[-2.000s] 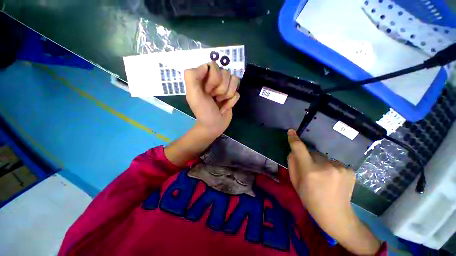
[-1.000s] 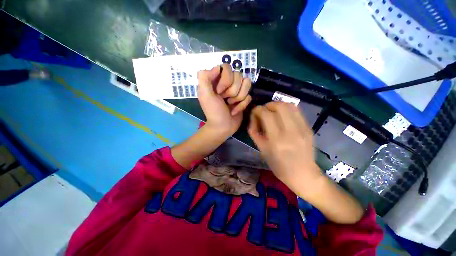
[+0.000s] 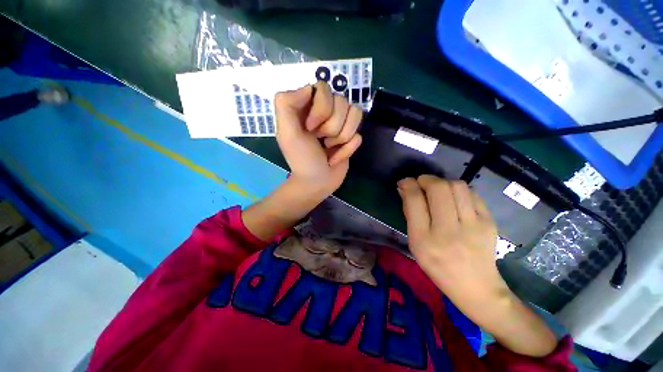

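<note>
Two black flat electronic units lie side by side, white labels up: the left unit (image 3: 385,149) and the right unit (image 3: 501,190). My left hand (image 3: 316,138) is curled in a fist beside the left unit, over the white card (image 3: 207,102). A dark spot shows between its thumb and forefinger; its palm is hidden. My right hand (image 3: 451,225) has its fingers bent down at the left unit's lower part, near where the units meet. Its fingertips are partly hidden and I cannot tell whether they pinch anything. The card bears small dark rectangles and two black rings (image 3: 331,78).
A blue basket (image 3: 501,91) with white sheets and a dotted strip stands far right. A black cable (image 3: 574,131) crosses its rim; another cable end (image 3: 619,275) hangs at right. Clear film (image 3: 556,247) lies near the black dot sheet. A person's arm (image 3: 22,104) shows far left.
My right hand moved from the right unit's left edge to near my left hand, then back to the left unit's lower part. My left hand stays curled. An arm has appeared at far left.
</note>
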